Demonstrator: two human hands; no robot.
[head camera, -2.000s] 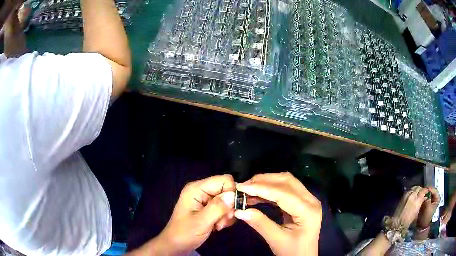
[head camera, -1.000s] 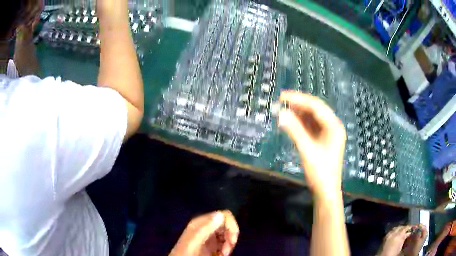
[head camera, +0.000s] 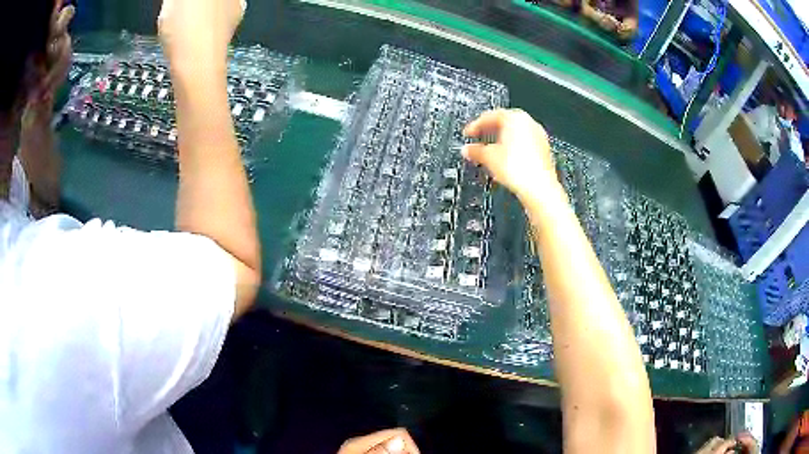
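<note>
My right hand (head camera: 514, 152) is stretched over the upper right part of the tall stack of clear blister trays (head camera: 404, 186). Its thumb and index fingertips are close together just above the top tray. Whether they hold a small part is too small and blurred to tell. Silvery-white modules (head camera: 470, 253) sit in the top tray's right-hand rows. My left hand (head camera: 381, 442) is low at the bottom edge, mostly cut off, and I cannot see whether it holds anything.
Right of the stack lie a tray of green boards (head camera: 577, 177), partly behind my forearm, a black-and-white parts tray (head camera: 661, 284) and a pale tray (head camera: 732, 324). A person in white sits close at left, an arm over another tray (head camera: 133, 102). The bench has a wooden edge (head camera: 399, 352).
My hands were together on a small part above my lap, then parted. My right hand has reached forward over the tall stack. My left hand has dropped lower in view. The view has tilted up.
</note>
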